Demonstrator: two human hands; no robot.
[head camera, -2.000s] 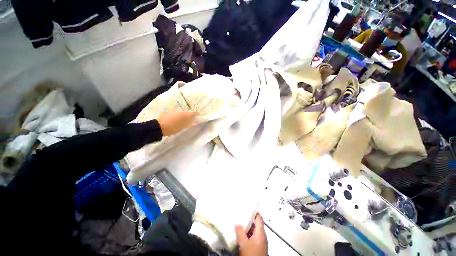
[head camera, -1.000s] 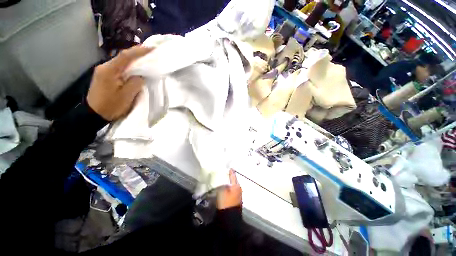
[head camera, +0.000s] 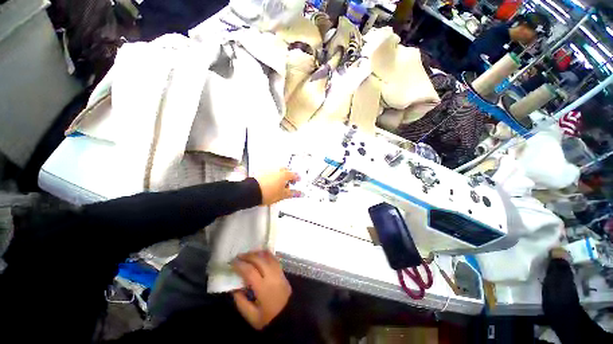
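Note:
A large off-white and beige fleece garment body (head camera: 176, 101) lies over the left part of the sewing table, its smooth side mostly up. A narrow section (head camera: 236, 235) hangs toward me over the front edge. My right hand (head camera: 263, 285) grips the lower end of this section. My left hand (head camera: 277, 187) is over the cloth's right edge, just left of the needle area (head camera: 333, 180), with its fingers apart. The white sewing machine head (head camera: 423, 188) has a blue stripe. Where the cloth lies relative to the presser foot cannot be made out.
A black phone (head camera: 394, 236) and red-looped scissors (head camera: 415, 281) lie right of my hands. Beige cut fleece parts (head camera: 396, 74) are heaped behind the machine. Thread cones (head camera: 496, 74) stand at the right. A person (head camera: 501, 44) sits behind; another person's arm (head camera: 561, 289) reaches in at the right.
My left hand has let go of the raised cloth and moved right to near the needle area. The cloth now lies lower, and my right hand has shifted left. The view has turned right.

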